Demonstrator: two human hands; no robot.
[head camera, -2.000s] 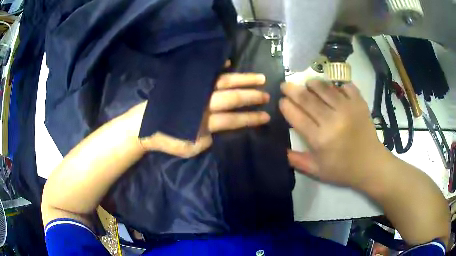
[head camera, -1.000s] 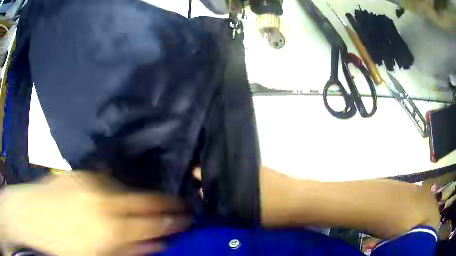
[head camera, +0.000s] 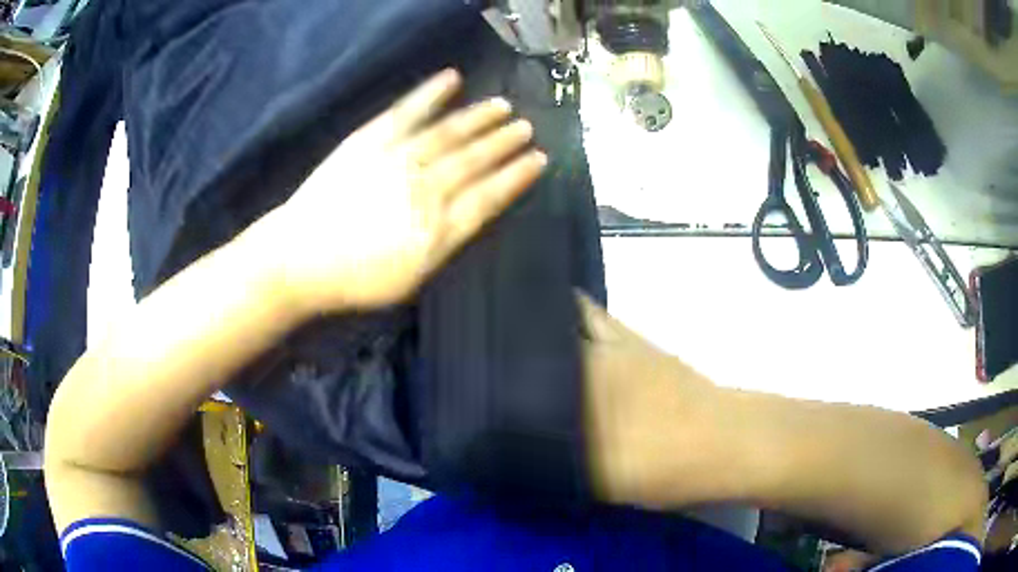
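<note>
The dark garment piece lies from the machine down to my lap and spreads left over the table. My left hand lies flat on top of it, fingers apart and pointing to the needle area. My right hand is mostly hidden under the garment's right edge; only a bit of it and the wrist show, so its grip cannot be told. The presser foot stands at the top end of the cloth, right of my left fingertips.
Black shears, a wooden-handled awl, a pile of black strips and a slim silver tool lie to the right. A dark phone is at the far right. A yellow frame stands lower left.
My left hand has moved from the lower left up onto the cloth near the presser foot. My right hand, earlier on the table by the machine, is now mostly under the garment.
</note>
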